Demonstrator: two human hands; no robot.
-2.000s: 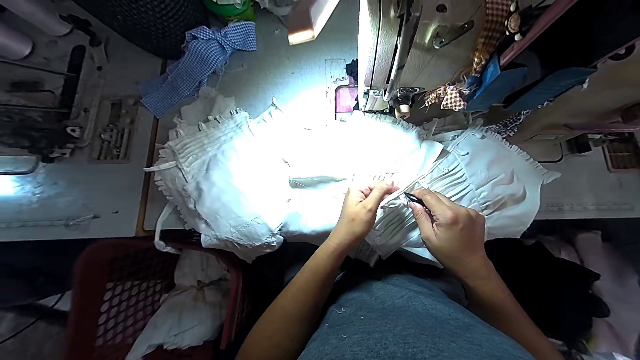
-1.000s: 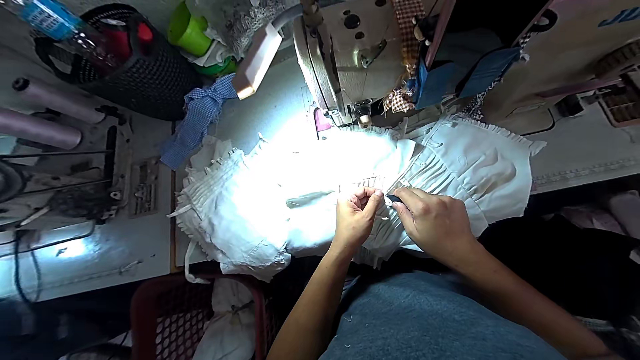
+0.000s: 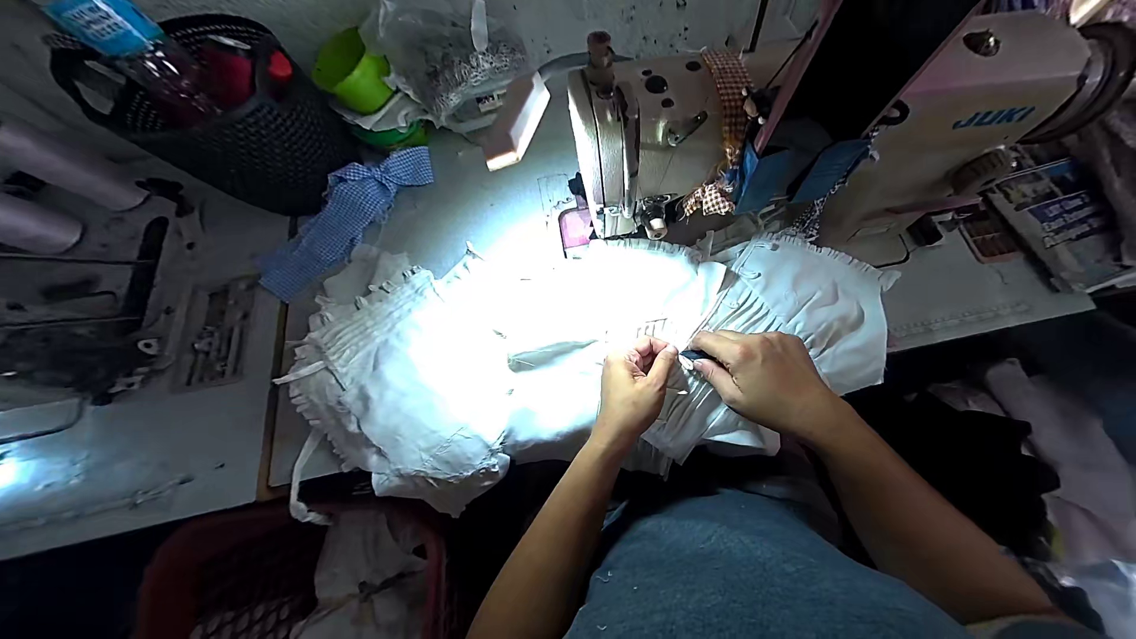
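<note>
A white gathered garment with ruffled edges lies across the sewing table, its middle washed out by the lamp's glare. My left hand pinches a small bit of the white fabric between thumb and fingers, over the pleated part. Close against it on the right, my right hand holds a small dark tool, perhaps thread snips; its tip is near my left fingertips. Most of the tool is hidden in the palm. Just behind the garment stands the head of a Juki sewing machine.
A black woven basket with a bottle, a green cup and a blue checked cloth lie at the back left. A red plastic basket holding white cloth stands below the table's front edge. Another machine is at the left.
The view has shifted, showing more of the table's back. Both hands stay close together at the pleats, with the dark tool still in my right hand.
</note>
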